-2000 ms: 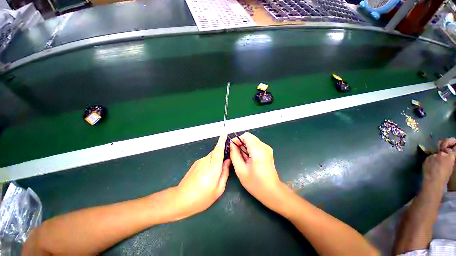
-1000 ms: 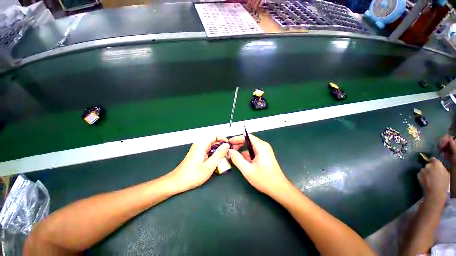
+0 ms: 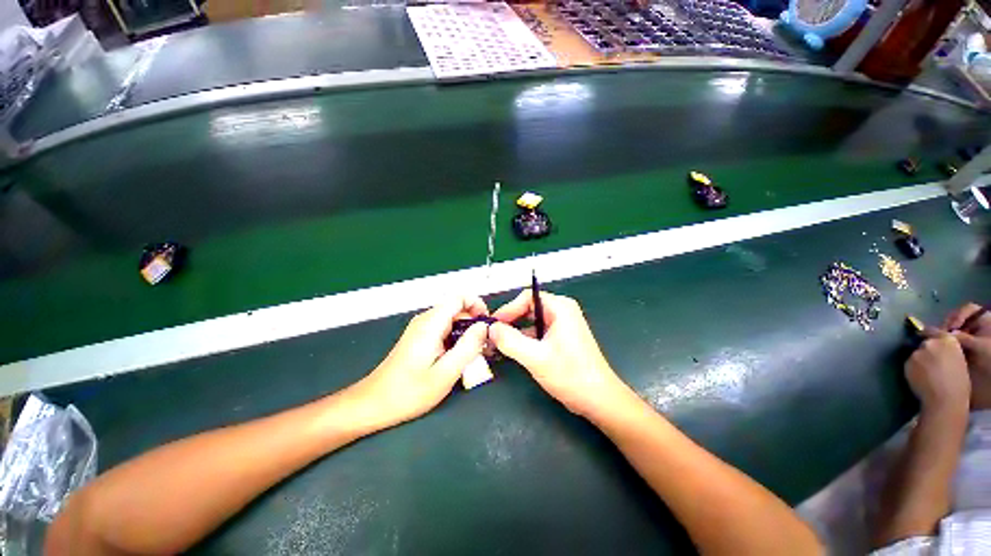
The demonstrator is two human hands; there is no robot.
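A black housing (image 3: 469,326) is held between the fingertips of both hands, just on the near side of the white edge strip. Its yellow-and-white block (image 3: 477,374) hangs out below the fingers. My left hand (image 3: 418,364) grips the housing from the left. My right hand (image 3: 560,353) has its thumb and fingertips at the housing's right side. It also holds dark tweezers (image 3: 538,304) upright between its fingers, tips pointing away. The fingers hide much of the housing, and any thin wires cannot be made out.
Black units (image 3: 531,223) sit spaced on the green belt (image 3: 348,250) beyond the white edge strip (image 3: 380,298). A thin silvery rod (image 3: 493,223) lies ahead. A clear bag (image 3: 44,462) is at left. Small metal parts (image 3: 850,293) and a neighbour's hands (image 3: 940,364) are at right.
The housing has turned from nearly upright, and its block now shows below my fingers. The tweezers have moved from the housing to point away. Units on the belt have shifted left.
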